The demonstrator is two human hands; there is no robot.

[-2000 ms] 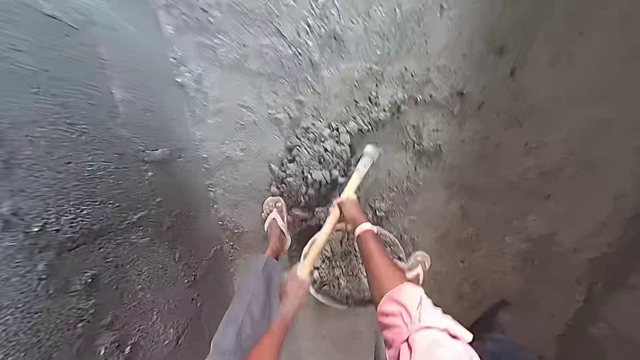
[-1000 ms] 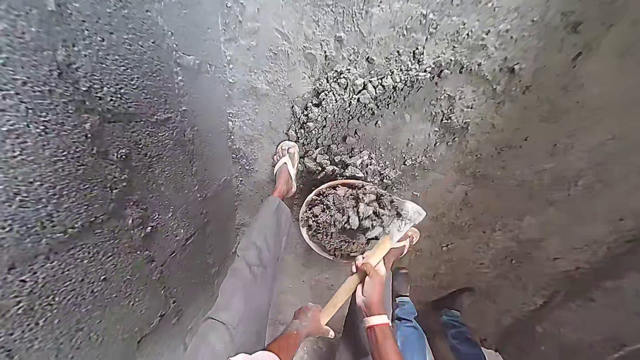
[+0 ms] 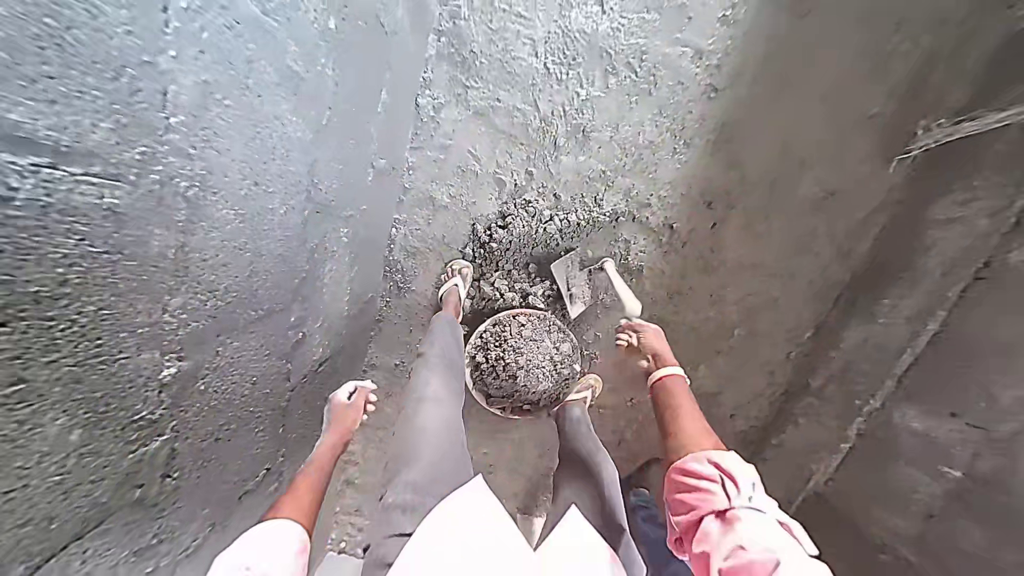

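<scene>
A round pan (image 3: 472,384) filled with a lumpy grey mix, probably mortar or concrete, sits on the ground between my feet. A hoe (image 3: 620,288) with a pale handle and a flat metal blade lies just beyond the pan, to the right. My right hand (image 3: 644,342), with a pale band at the wrist, is at the near end of the handle, its fingers curled; whether it grips the handle is unclear. Well left of the pan, my left hand (image 3: 347,410) is empty, its fingers loosely bent and slightly apart.
Loose grey mix (image 3: 520,248) lies on the ground past the pan. My sandalled feet (image 3: 456,280) stand on either side of it. A rough grey surface (image 3: 176,280) runs along the left. Another person's blue-trousered leg (image 3: 646,516) shows at the lower right, behind my right leg.
My left hand has left the hoe handle and moved out to the left. The hoe blade has gone from the pan's right rim to the ground beyond it. The pan looks fuller than two seconds ago.
</scene>
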